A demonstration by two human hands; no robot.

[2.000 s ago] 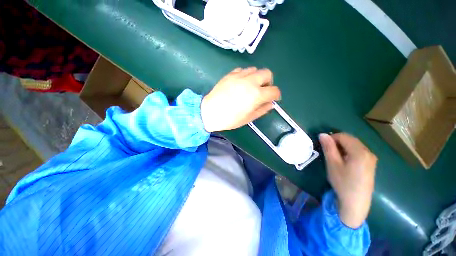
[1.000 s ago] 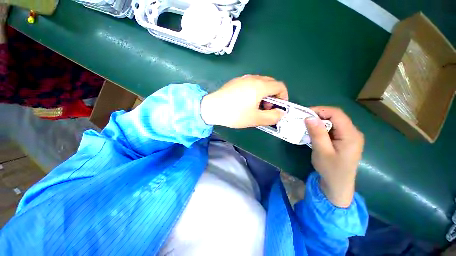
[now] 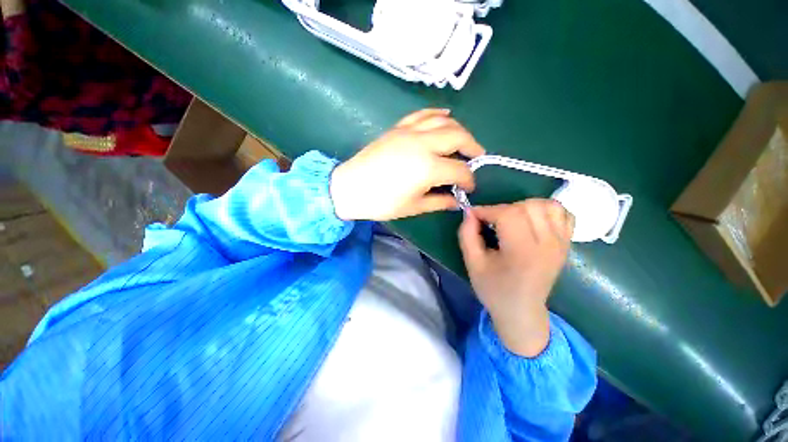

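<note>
A white plastic frame has its long open loop towards my hands and its round disc and squared tab to the right. My left hand pinches the loop end of the frame from the left. My right hand is bent just below the frame, its thumb and finger meeting at the near corner of the loop end. A tiny pale piece shows between the fingertips of both hands; whether it is a separate insert or part of the frame cannot be told.
Stacked white frames lie ahead on the green bench. A brown box with clear plastic lining stands at right. Greyish frames show at the lower right edge. An open floor carton and a person's red-dark checked clothing are at left.
My right hand has moved from the frame's disc end left to its loop end. The disc end is now uncovered and points right. My left hand still holds the loop end.
</note>
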